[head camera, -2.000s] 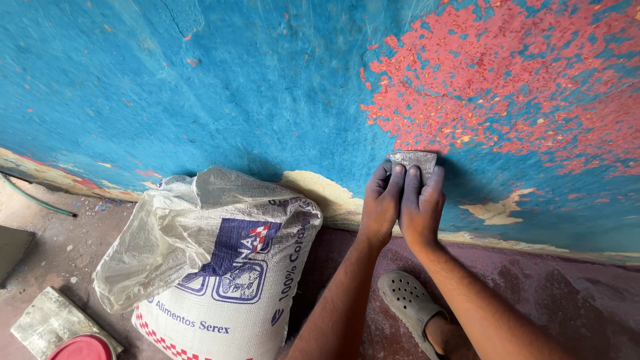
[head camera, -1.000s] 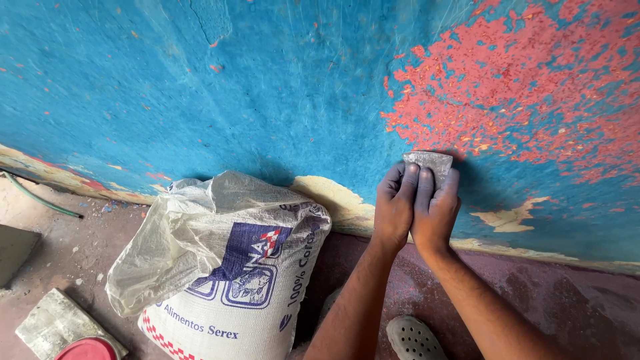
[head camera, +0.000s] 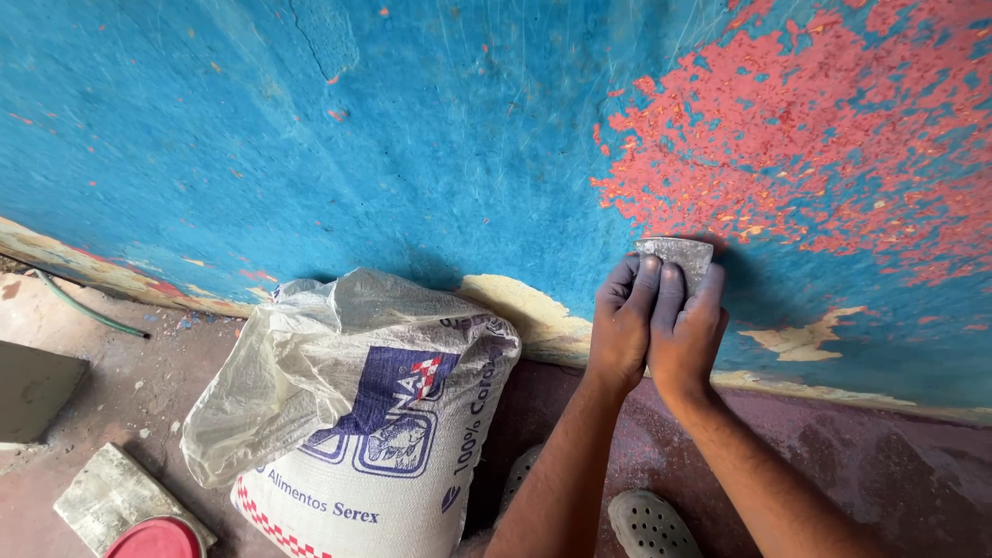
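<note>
My left hand (head camera: 626, 314) and my right hand (head camera: 690, 322) are side by side, both gripping a flat metal scraper blade (head camera: 682, 254) with the thumbs on its near face. The blade's upper edge lies against the blue painted wall (head camera: 434, 139), at the lower border of a patch of flaking pink paint (head camera: 759, 147). Bluish-grey dust coats the fingers. Fingertips behind the blade are hidden.
A white woven sack (head camera: 333, 496) with translucent plastic at its top leans by the wall, left of my arms. Further left are a pinkish-red lid (head camera: 155, 540), a stained flat slab (head camera: 116, 496), a grey block (head camera: 35, 391) and a green hose (head camera: 89, 310). Clogs (head camera: 651, 523) show below.
The view has shifted somewhat. Both hands keep their hold on the blade, which stays near the lower edge of the pink patch.
</note>
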